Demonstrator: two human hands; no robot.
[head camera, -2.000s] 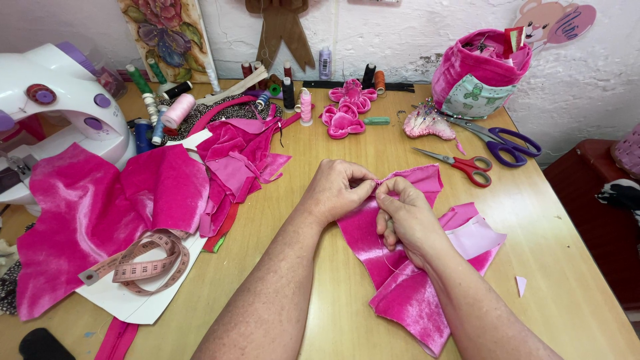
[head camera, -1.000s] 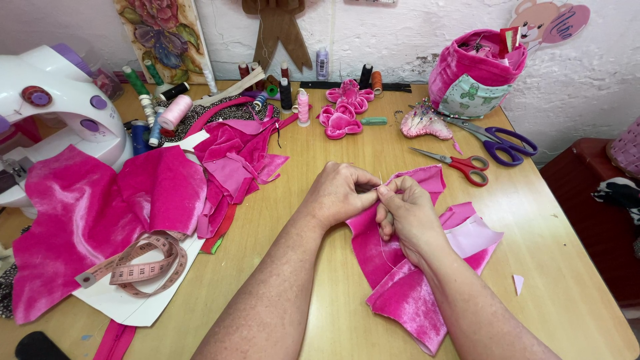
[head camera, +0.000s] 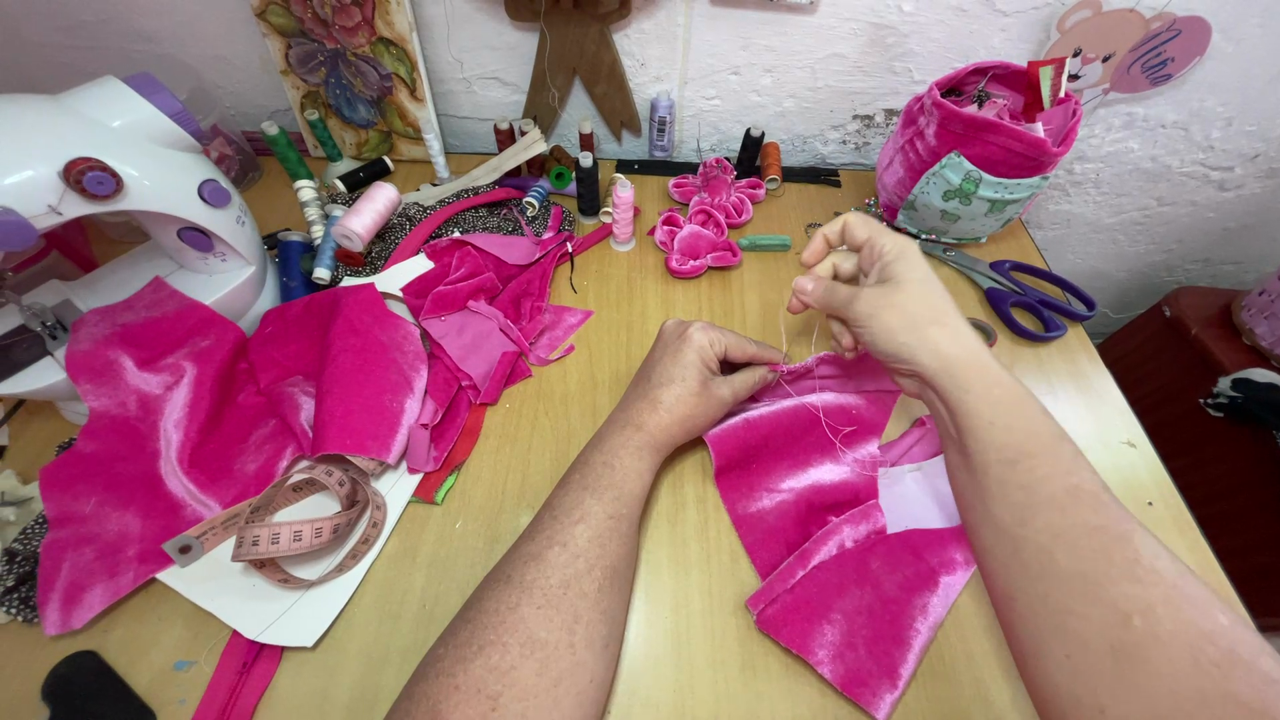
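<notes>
My left hand (head camera: 700, 385) pinches the upper edge of a pink velvet fabric piece (head camera: 800, 450) between thumb and index finger. Above that edge, to the right, my right hand (head camera: 865, 295) is raised with its fingers closed on pale sewing thread (head camera: 784, 325). The thread runs down to the gathered edge, and loose strands lie over the velvet. Whether a needle is between the fingers cannot be made out. Lower down, the velvet is folded, with a light pink patch (head camera: 918, 495) on it. Purple-handled scissors (head camera: 1030, 290) lie beyond my right hand.
A white sewing machine (head camera: 130, 190), pink velvet (head camera: 235, 400) and a measuring tape (head camera: 300, 525) are at the left. Thread spools (head camera: 367, 216), fabric flowers (head camera: 697, 243) and a green clip-like object (head camera: 765, 243) sit at the back. A stuffed pink fabric basket (head camera: 975, 160) stands back right.
My right hand has lifted up and away from the fabric edge, drawing thread. It now covers most of the red-handled scissors and the pincushion. My left hand still holds the edge.
</notes>
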